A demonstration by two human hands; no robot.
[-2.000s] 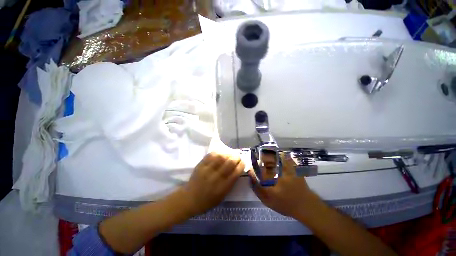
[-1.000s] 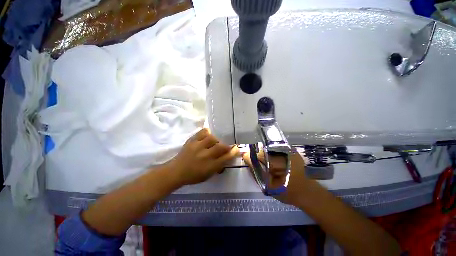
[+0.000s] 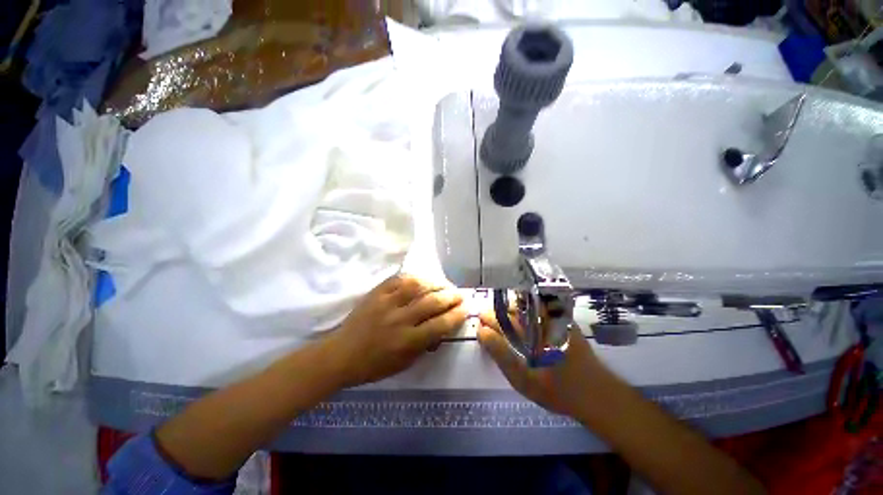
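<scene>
A large white garment piece [image 3: 281, 213] lies crumpled on the table left of the white sewing machine head [image 3: 620, 184]. My left hand [image 3: 392, 329] lies on the cloth's front right edge, fingers toward the brightly lit needle area. My right hand [image 3: 542, 372] is just right of it, partly hidden behind the chrome take-up lever guard [image 3: 550, 309]. Its fingertips are close to the left ones at the needle area. Whether either hand pinches cloth cannot be told. The needle and presser foot are hidden.
Layered white cut parts [image 3: 63, 261] lie at the left table edge. Thread snips [image 3: 780, 340] and red-handled scissors [image 3: 850, 377] lie at the right. A measuring scale [image 3: 387, 414] runs along the front edge. A shiny brown board [image 3: 281, 48] and blue-grey cloth [image 3: 77, 58] are at the back left.
The camera view shifted closer and then back. My left hand moved slightly left, opening a small gap between the hands. The cloth lies much the same.
</scene>
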